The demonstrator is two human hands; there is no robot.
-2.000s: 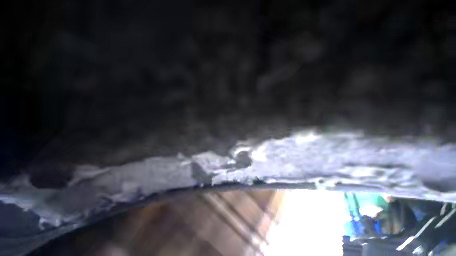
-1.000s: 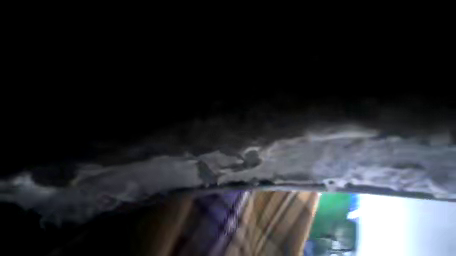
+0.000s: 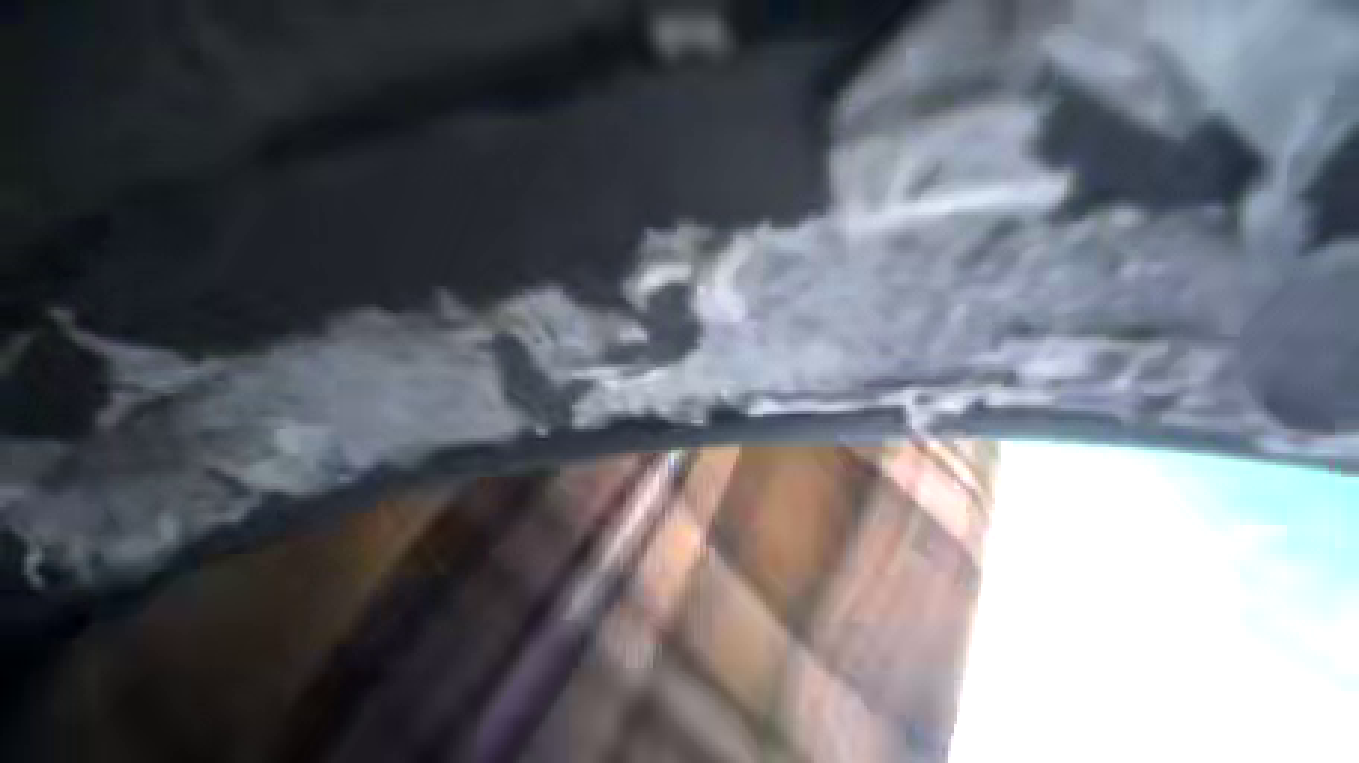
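Neither of my hands is in view. A plaid shirt [image 3: 775, 596] in brown, tan and dark checks with pale lines fills the lower middle, close and blurred. To its right lies an overexposed white area [image 3: 1103, 611]; I cannot tell what it is. No held or worked item shows.
A peeling grey-white rim [image 3: 954, 298], perhaps a cap brim or camera cover, crosses the whole view and hides the upper part with the dark area above it. A pale turquoise patch [image 3: 1297, 522] shows at the right edge, too washed out to name.
The rim sits higher and looks brighter, so more of the shirt shows. The green and blue background seen earlier at the lower right is gone; white and pale turquoise fill that side.
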